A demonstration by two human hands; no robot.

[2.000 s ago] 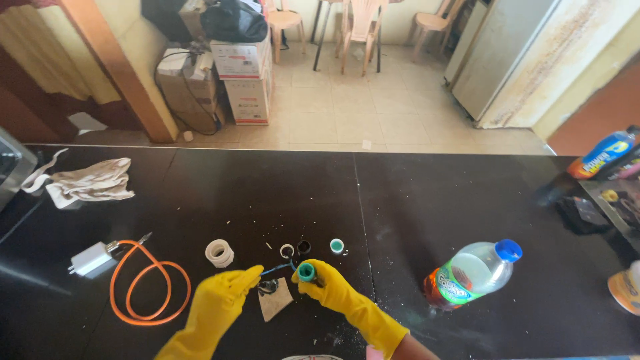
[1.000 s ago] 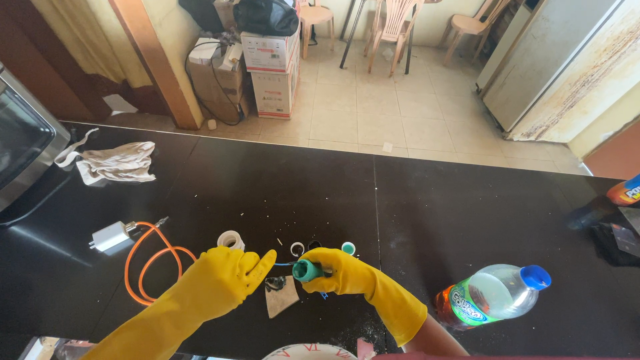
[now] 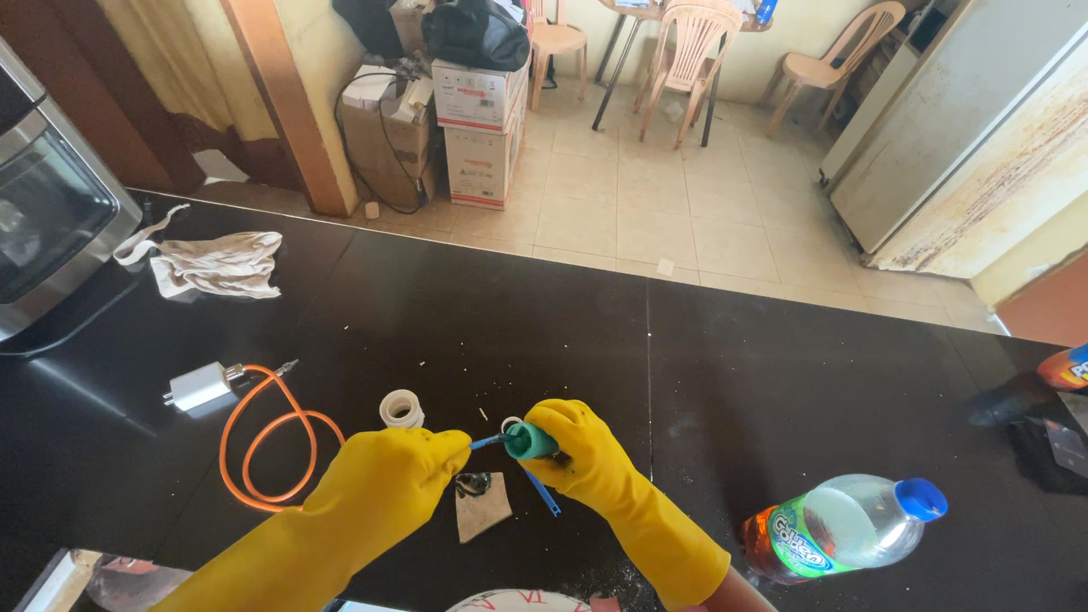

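My left hand, in a yellow rubber glove, pinches a thin blue stick. The stick's far end reaches into the mouth of a small green container. My right hand, also gloved in yellow, holds that container tilted, its mouth towards my left hand. Dark smears mark the right glove. Below lies a cardboard piece with a glossy dark blob on it. A second blue stick shows under my right hand. White rings stand near my left hand, and a small white-rimmed item is partly hidden behind the container.
On the dark tabletop, an orange cable with a white charger lies left, below a crumpled cloth. A plastic bottle lies right. A clock-like dial shows at the bottom edge, an oven-like appliance at far left.
The view has shifted. Both hands stay close together, with the blue stick still at the green container's mouth. The small open lids seen earlier beside the container are now mostly hidden by my right hand.
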